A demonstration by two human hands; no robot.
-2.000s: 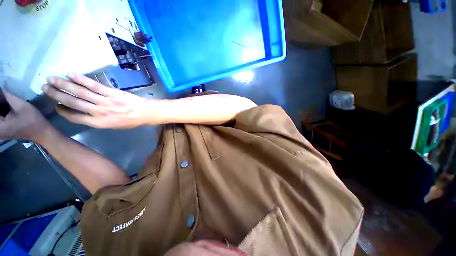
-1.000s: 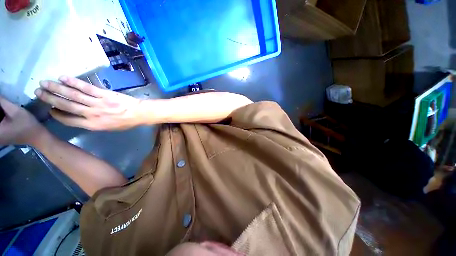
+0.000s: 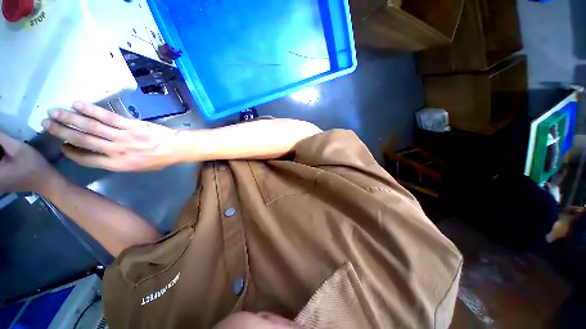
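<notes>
My right hand [image 3: 112,139] rests palm down with extended fingers at the front edge of the white machine top [image 3: 64,64], holding nothing visible. My left hand [image 3: 19,168] is at the left picture edge, partly cut off, beside a small dark patch; whether it holds anything is unclear. The machine's metal outlet mechanism [image 3: 153,87] lies open between my right hand and the blue bin [image 3: 212,106]. Two thin cut wires lie apart in the bin, one wire [image 3: 254,64] near its middle and one wire [image 3: 308,56] further right.
A red emergency stop button [image 3: 18,9] is at the top left. Cardboard boxes [image 3: 456,96] stand right of the bin. A green tray [image 3: 551,151] is at the far right, with another person's hand [image 3: 562,226] below it. A blue and white item [image 3: 51,305] is at the lower left.
A second thin wire now shows near the middle of the blue bin. The whole view has shifted slightly. My right hand stays at the machine edge, and my left hand stays at the left picture edge.
</notes>
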